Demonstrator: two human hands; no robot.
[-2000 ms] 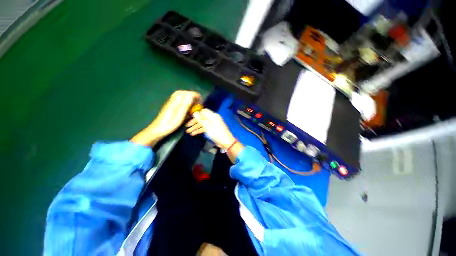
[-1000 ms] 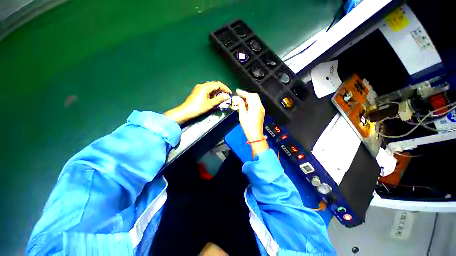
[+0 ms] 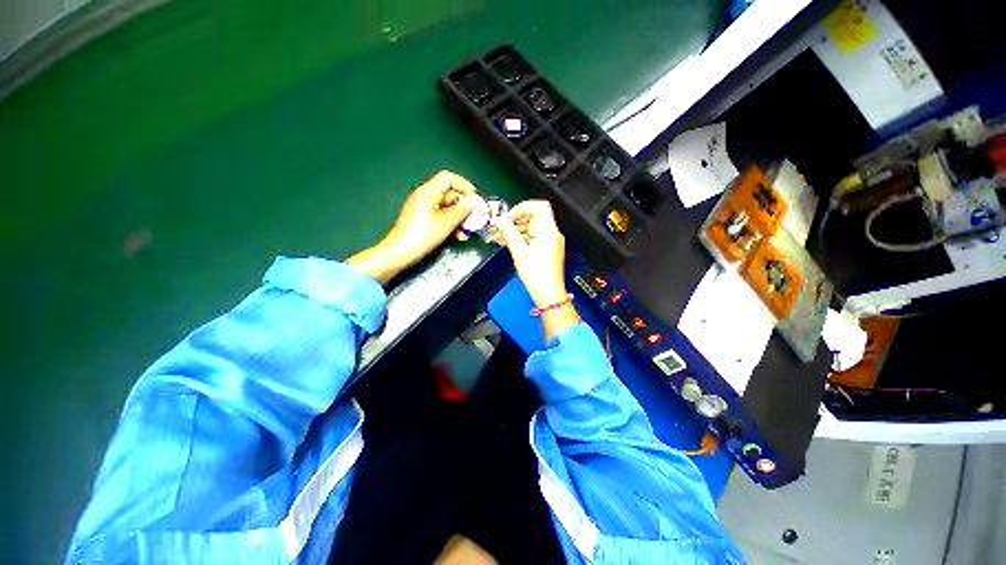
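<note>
My left hand (image 3: 432,216) holds a small round part (image 3: 477,214) with a silver-white face between its fingertips, above the front edge of the green surface. My right hand (image 3: 534,238) is close beside it, its fingertips pinched at the right side of the round part. The fingers hide some of the part, and I cannot tell whether it is one piece or two. The black compartment tray (image 3: 597,178) lies just beyond my hands, with small dark round parts in its pockets. One pocket holds a white-marked part (image 3: 513,126), and another holds an amber part (image 3: 617,221).
The benchtop machine's control panel (image 3: 651,351) is right of my right hand. On its black top are a white paper sheet (image 3: 723,331) and orange fixtures (image 3: 772,278) on a metal plate. A crumpled white cloth (image 3: 845,340) lies right of them. The green surface (image 3: 254,166) stretches left.
The amber piece seen between my fingers earliest no longer shows there; a white-faced part does. The orange fixtures and plate have shifted away from the machine head and now show more fully.
</note>
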